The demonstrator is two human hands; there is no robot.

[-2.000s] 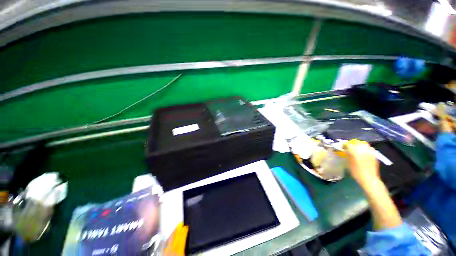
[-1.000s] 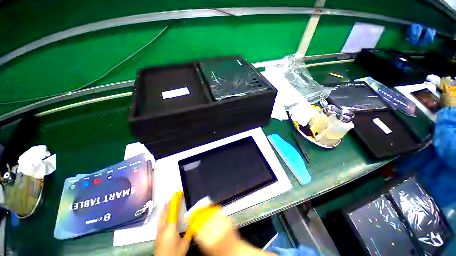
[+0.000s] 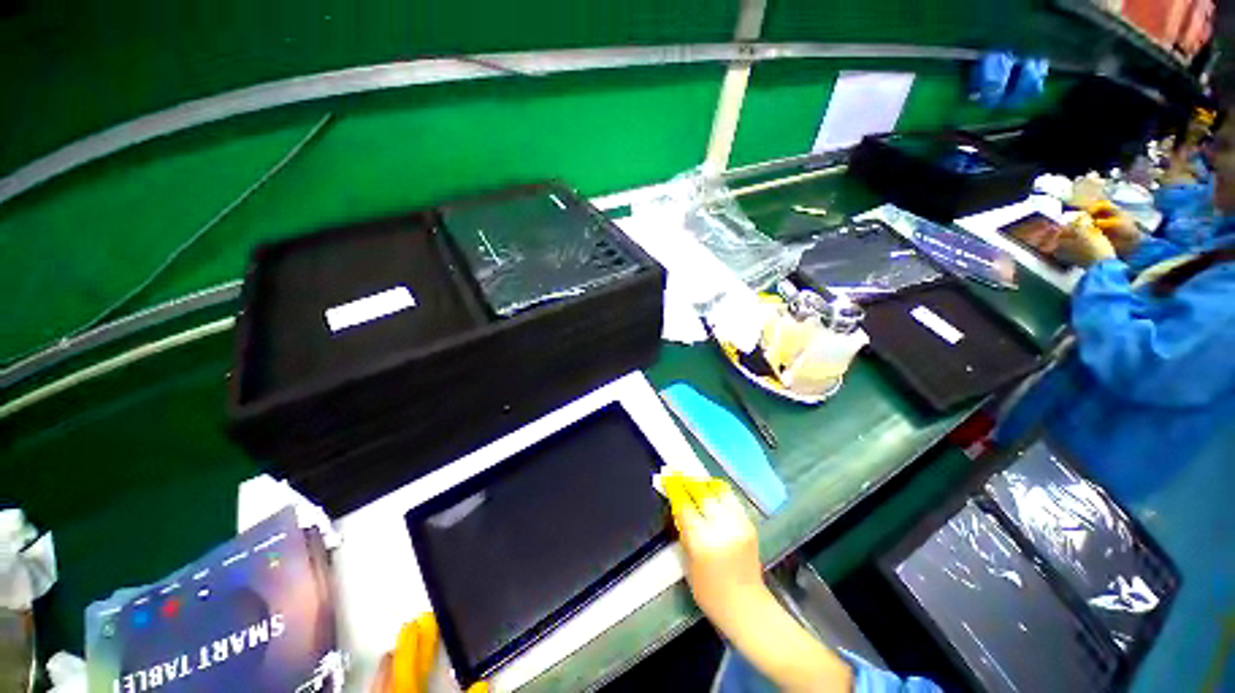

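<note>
A black glossy tablet lies face up on the white work pad. My right hand, with yellow finger cots, is at the tablet's right edge. A small white bit of cloth shows at its fingertips. My left hand, also with yellow finger cots, is at the tablet's lower left, cut off by the bottom edge; whether it holds anything cannot be seen. A pile of "SMART TABLE" films lies left of the pad.
Stacked black foam trays stand behind the pad. A blue scraper, a dark stick and a dish with bottles are to the right. Wrapped dark panels lie lower right. Another person in blue works at the right.
The view has shifted right. My right hand has moved from the tablet's lower left edge to its right edge with the white cloth. My left hand stays at the lower left.
</note>
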